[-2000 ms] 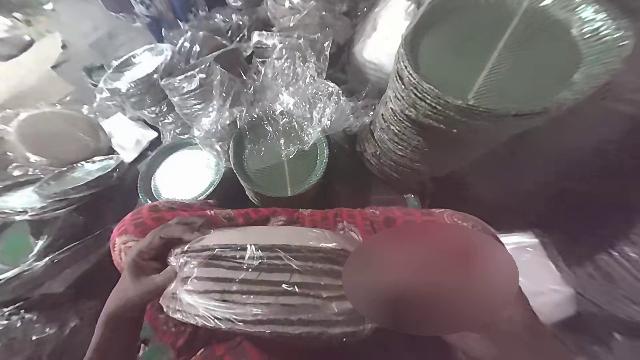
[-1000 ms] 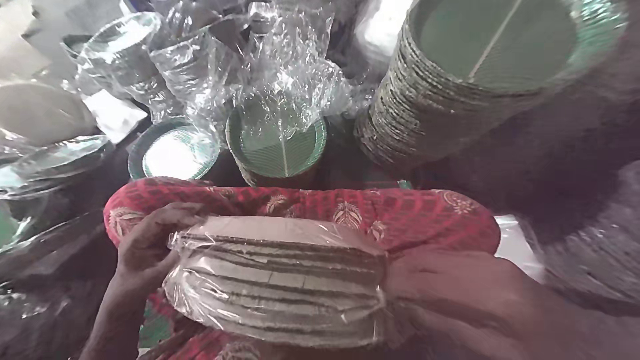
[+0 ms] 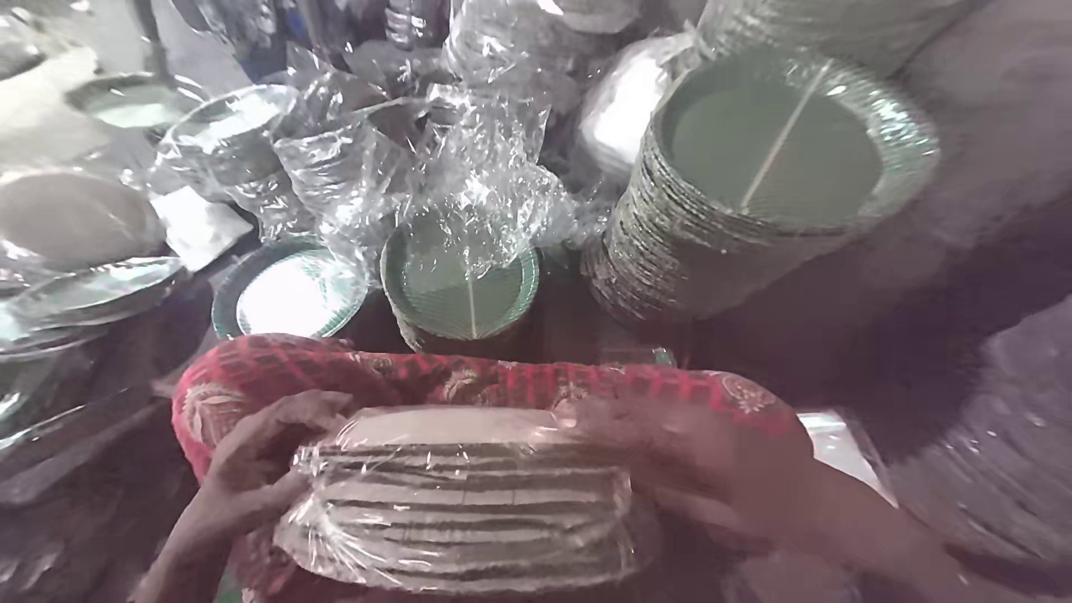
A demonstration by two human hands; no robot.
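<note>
A stack of disposable plates in clear plastic wrap (image 3: 469, 511) stands edge-on in my lap, over red patterned cloth (image 3: 452, 381). My left hand (image 3: 272, 456) grips its left end, with fingers on the plastic and the top edge. At the right end is my right hand (image 3: 678, 461), blurred, its fingers near the top right corner; whether they close on the plastic cannot be told. The lower right side of the wrapped stack is partly hidden by that hand.
Ahead stand a tall stack of green plates (image 3: 779, 151), a smaller green stack (image 3: 469, 289) and a shiny-centred plate (image 3: 293, 293). Crumpled clear plastic (image 3: 494, 176) lies over the smaller stack. Wrapped plates (image 3: 92, 293) are at the left, more stacks at the far right (image 3: 1005, 427).
My right hand has moved from the right end of the wrapped stack up to its top right corner. My left hand stays at the left end.
</note>
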